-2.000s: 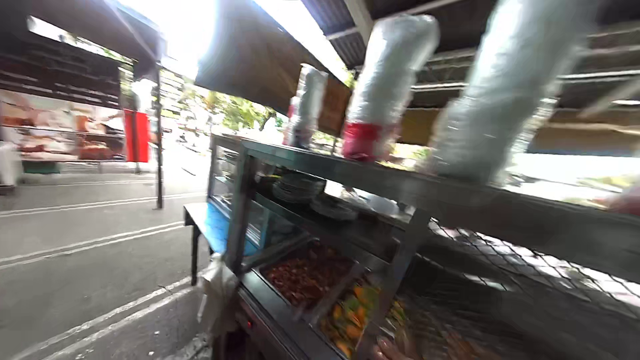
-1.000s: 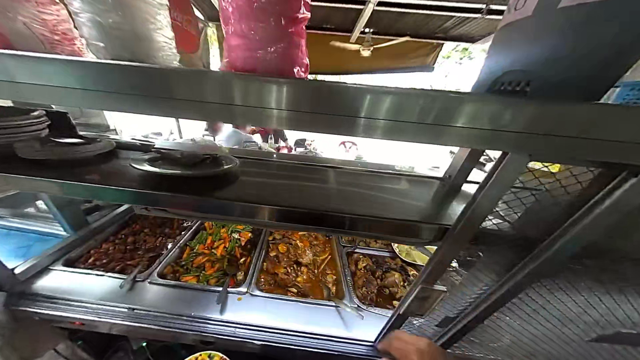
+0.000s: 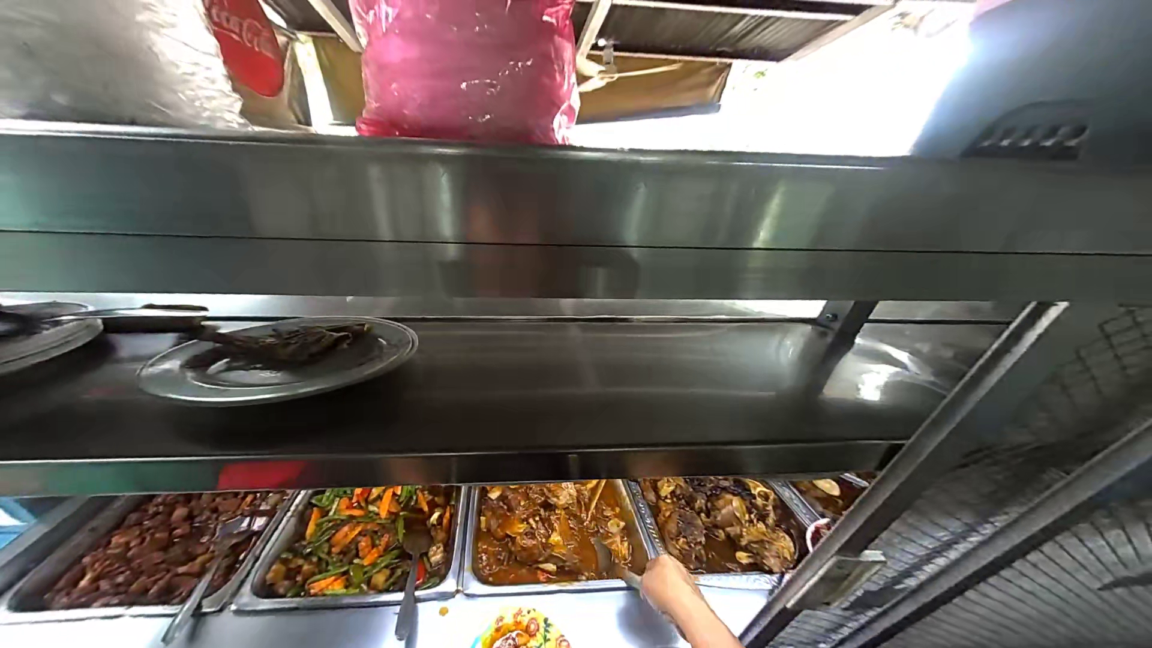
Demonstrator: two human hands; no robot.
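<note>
At the bottom, right of centre, my right hand [image 3: 670,589] is closed around the handle of a metal serving spoon [image 3: 612,562]. The spoon's bowl sits in the sauce of a metal tray of stewed meat [image 3: 549,531]. A plate of colourful food [image 3: 522,630] shows at the bottom edge, just below that tray; what supports it is hidden. My left hand is out of view. Left of the stew are a tray of mixed vegetables [image 3: 360,540] and a tray of dark meat pieces [image 3: 162,549], each with a spoon. Another meat tray [image 3: 720,522] lies to the right.
A steel shelf [image 3: 585,387] spans above the trays, holding a plate with dark food [image 3: 279,360]. Over it runs a thick steel beam [image 3: 540,207] with a pink plastic bag [image 3: 468,72] on top. A slanted metal post [image 3: 909,468] and wire mesh [image 3: 1017,558] stand at the right.
My right hand has moved from beside the slanted post to the stew tray's spoon and has taken hold of its handle. The view has moved closer to the counter.
</note>
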